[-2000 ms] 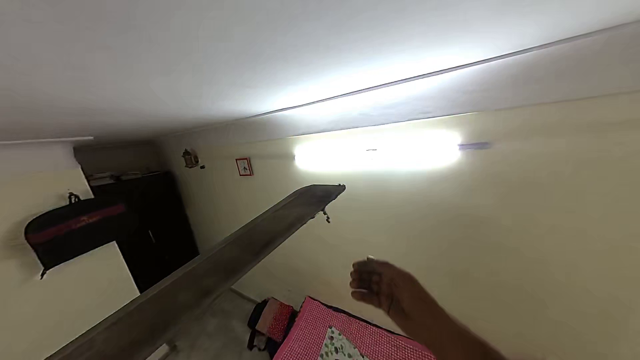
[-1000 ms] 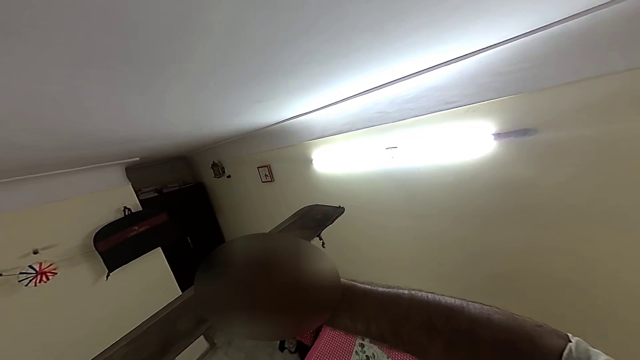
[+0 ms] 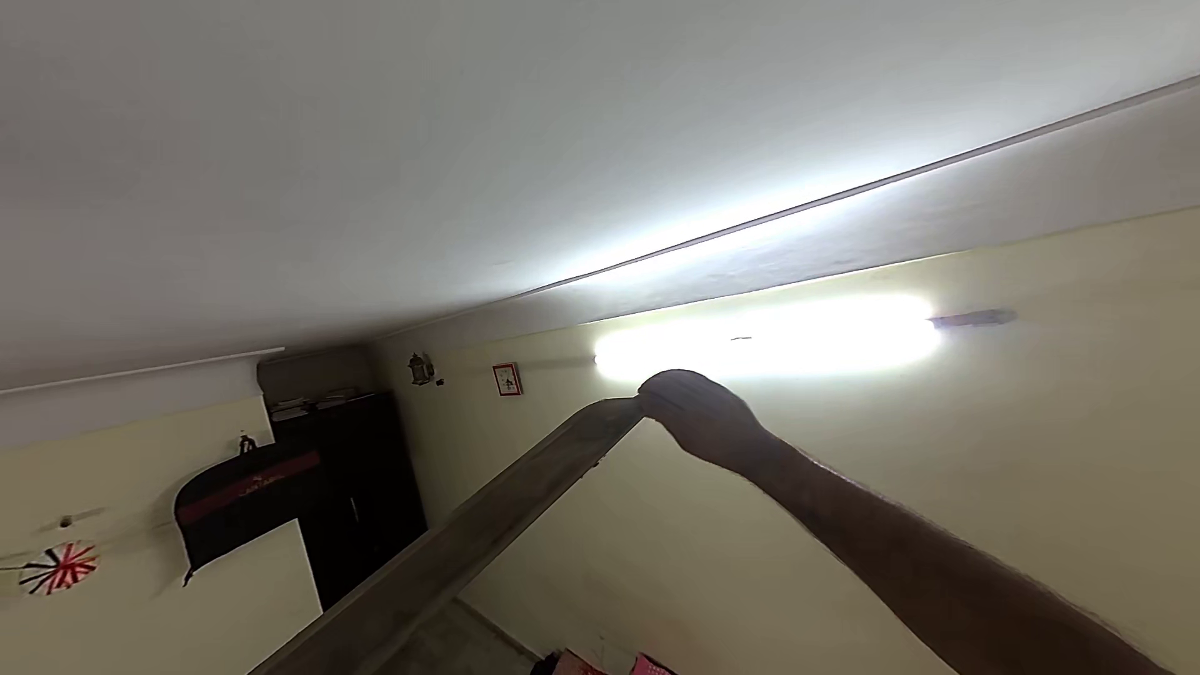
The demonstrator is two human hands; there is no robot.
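My right hand (image 3: pixel 703 417) reaches in from the lower right, its fingers at the upper tip of a long dark flat blade-like panel (image 3: pixel 487 502), which looks like a ceiling fan blade. The panel slants from the lower left up to the middle of the view. Whether the fingers close around its edge or only touch it is hard to tell. A small dark piece (image 3: pixel 597 464) sticks out from its lower edge near the tip. My left hand is out of view.
A glowing tube light (image 3: pixel 769 339) is on the yellow wall, with a framed picture (image 3: pixel 507 379) and a lantern (image 3: pixel 420 368) to its left. A black bag (image 3: pixel 246 492) hangs beside a dark cupboard (image 3: pixel 370 469). Pink fabric (image 3: pixel 649 666) shows at the bottom.
My right hand, apart from the panel two seconds ago, passed in front of it as a blur and is now at its upper tip. The view has tilted upward.
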